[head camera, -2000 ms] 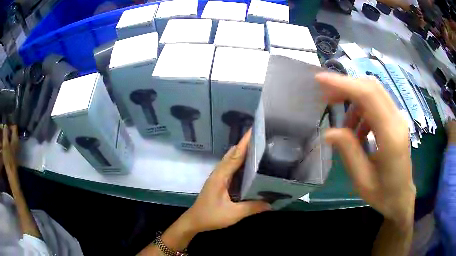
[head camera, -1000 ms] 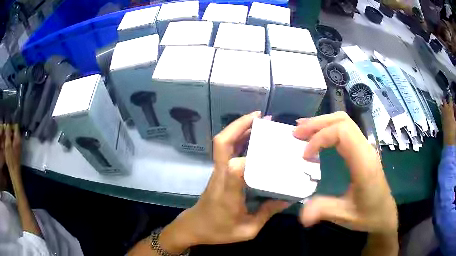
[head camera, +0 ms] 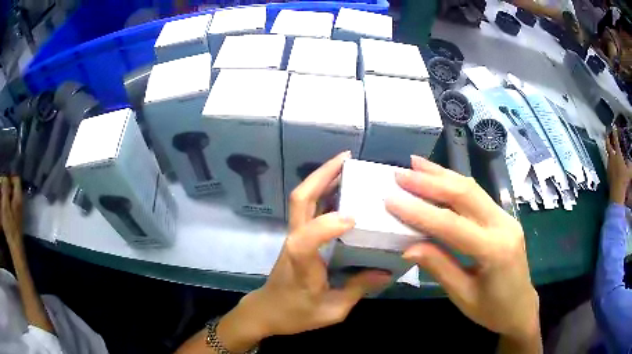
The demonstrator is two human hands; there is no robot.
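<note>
A folding carton (head camera: 374, 200) is held upright at the bench's front edge, its white top facing me. The top panel lies over the opening, with its front edge panel partly raised at the rim. My left hand (head camera: 312, 259) grips the carton's left side and front. My right hand (head camera: 468, 242) is on the carton's top and right side, fingers on the white panel and thumb at its front edge. The carton's lower part and contents are hidden.
Packed cartons (head camera: 244, 104) stand in close rows behind; one carton (head camera: 121, 176) stands apart at left. Mini fans (head camera: 489, 135) and flat carton blanks (head camera: 547, 131) lie right. A blue crate (head camera: 90, 52) is behind. People's arms show at both sides.
The carton's open top is now covered by its white panel. My right hand has moved from beside the carton onto its top and right side.
</note>
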